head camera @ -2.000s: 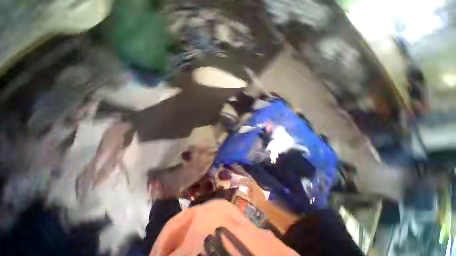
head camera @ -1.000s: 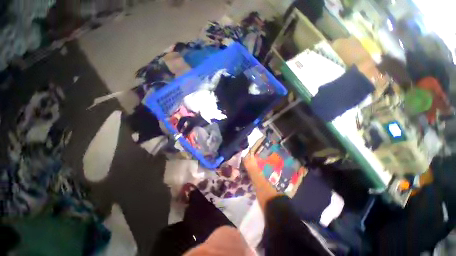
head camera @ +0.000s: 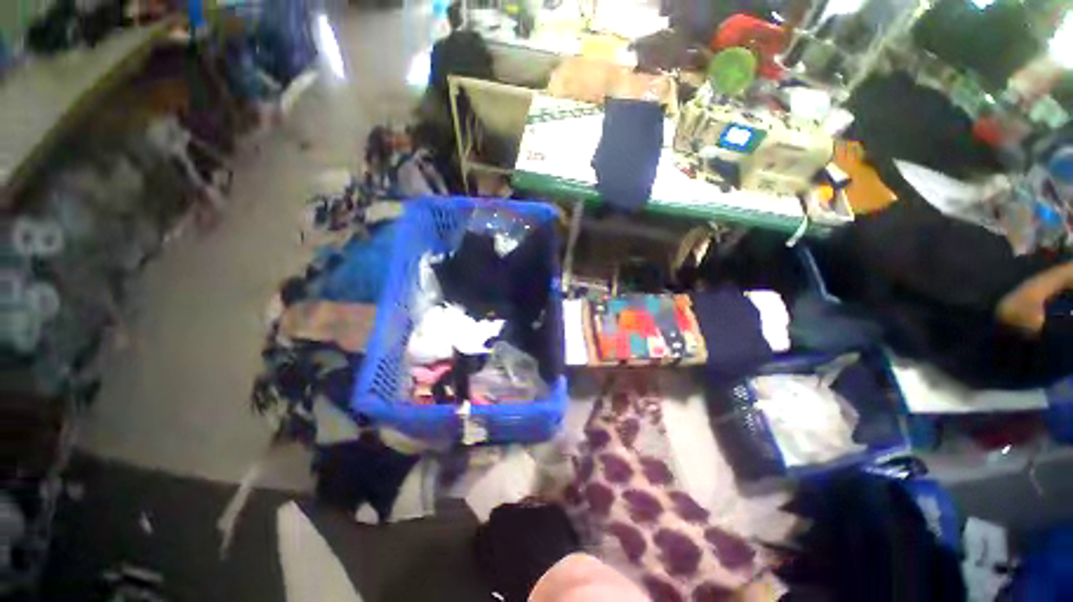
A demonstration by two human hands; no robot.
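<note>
Neither of my hands is visible. A dark sleeve (head camera: 524, 543) and a blurred salmon patch of clothing (head camera: 585, 580) show at the bottom edge. In front stands a blue openwork basket (head camera: 465, 421) with black or navy pieces (head camera: 485, 273), white pieces (head camera: 445, 334) and clear plastic inside. Pale fabric with dark purple blotches (head camera: 641, 503) lies right of it, towards me. A multicoloured patterned pile (head camera: 645, 327) and a folded navy piece (head camera: 730, 322) lie beyond that fabric.
A green-edged machine table (head camera: 553, 153) at the back bears a navy piece (head camera: 630, 151) and a cream sewing machine (head camera: 788, 159). A second basket (head camera: 767, 441) holds white pieces. A dark-clothed person's hand (head camera: 1038, 296) shows at right. Scraps (head camera: 308, 559) litter the floor.
The view has swung, so the basket now stands more upright left of centre and the table lies across the back. My hand and forearm beside the basket have left the view.
</note>
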